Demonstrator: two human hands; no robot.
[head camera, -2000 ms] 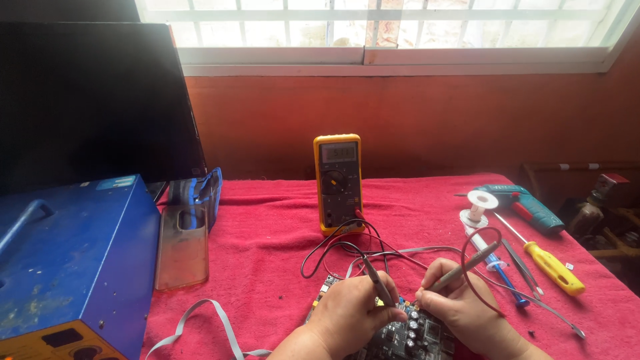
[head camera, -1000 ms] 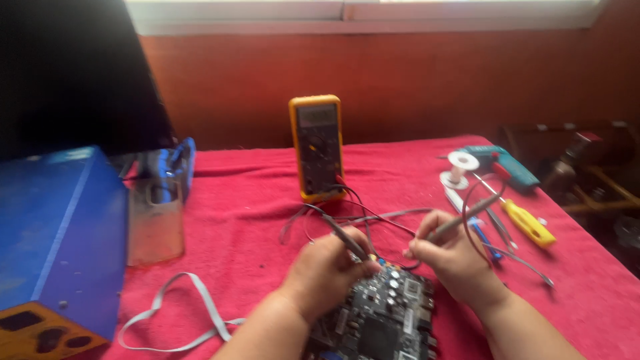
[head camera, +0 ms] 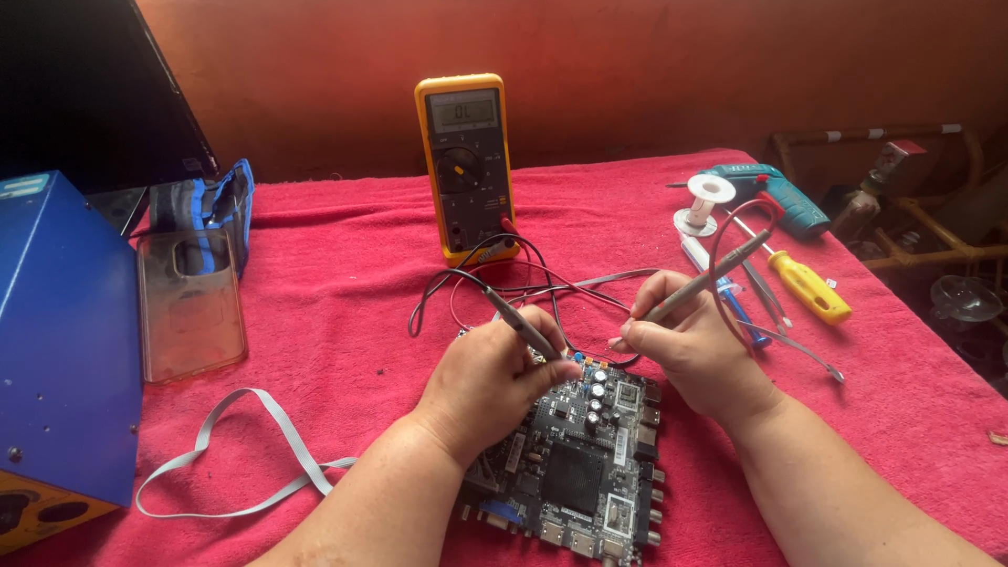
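My left hand grips a grey test probe with a black lead, over the upper left of a black circuit board; its tip is hidden by my fingers. Between the fingers of my right hand is a second grey probe with a red lead, its tip just beyond the board's upper right edge. The board, with capacitors, a black heatsink and ports, lies on a red cloth. Behind it a yellow-cased digital multimeter stands upright, its display showing "OL", both leads plugged in.
At right lie a yellow-handled screwdriver, tweezers, a syringe, a white spool and a teal power tool. A blue metal box, a clear phone case and a grey flat cable are at left.
My right hand's probe tip has moved from near the board's upper edge to just off it. My left hand stays over the board's upper left. The view has tilted down.
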